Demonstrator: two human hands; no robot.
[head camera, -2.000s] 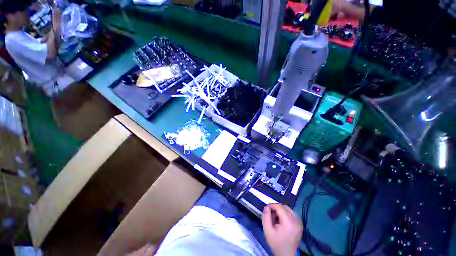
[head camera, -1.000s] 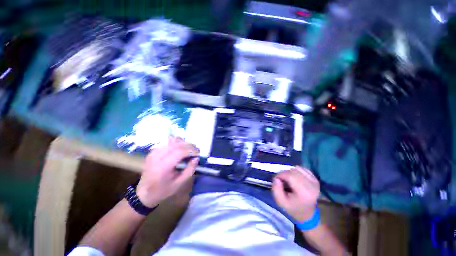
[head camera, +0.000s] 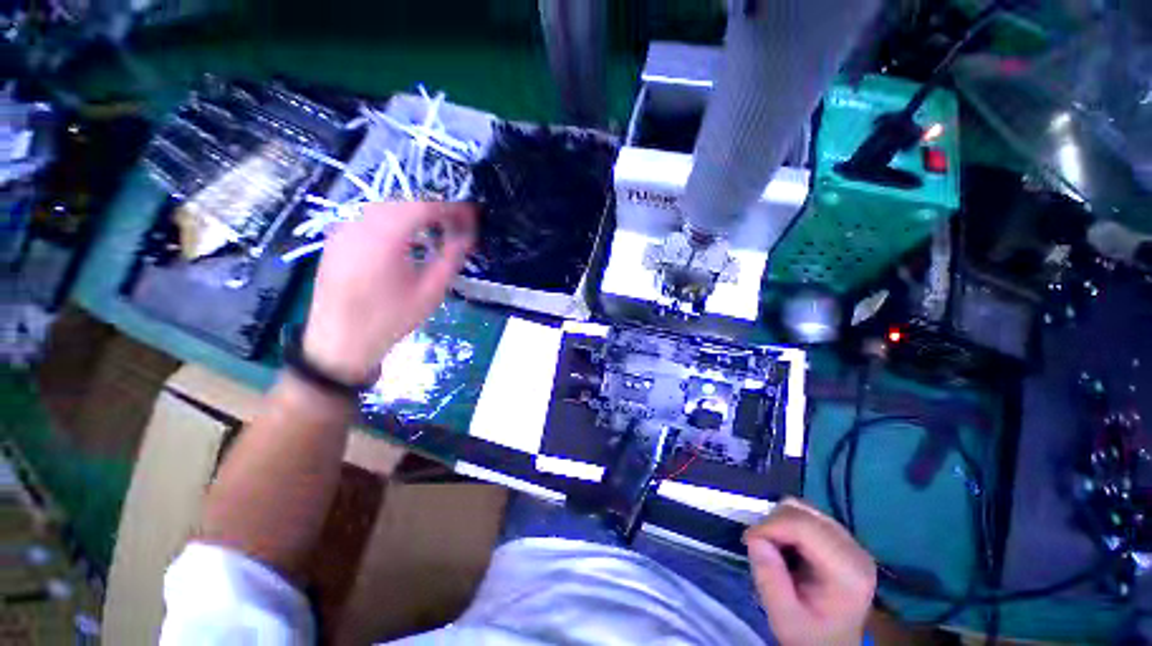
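The dark jig (head camera: 689, 398) lies on the black-and-white board (head camera: 512, 385), with a small light part and thin red wires on it. A narrow metallic bar (head camera: 638, 473) points towards me. My left hand (head camera: 385, 284) is blurred, fingers bent, above the bench between the box of black parts (head camera: 543, 202) and the glittering pile (head camera: 423, 372). Whether it holds anything is unclear. My right hand (head camera: 815, 568) is curled at the board's front right corner, with nothing visible in it. The grey electric screwdriver (head camera: 771, 107) hangs over the white screw feeder (head camera: 632, 259).
White strips (head camera: 398, 152) lie beside the black parts. A green power supply (head camera: 872, 189) stands right of the feeder. Black cables (head camera: 853, 467) loop right of the board. A dark tray (head camera: 209, 297) is at left. An open carton (head camera: 164, 505) is below the bench edge.
My left hand came into view a second ago near the board's left side and has since moved up towards the parts boxes. My right hand stays curled near the board's front right corner.
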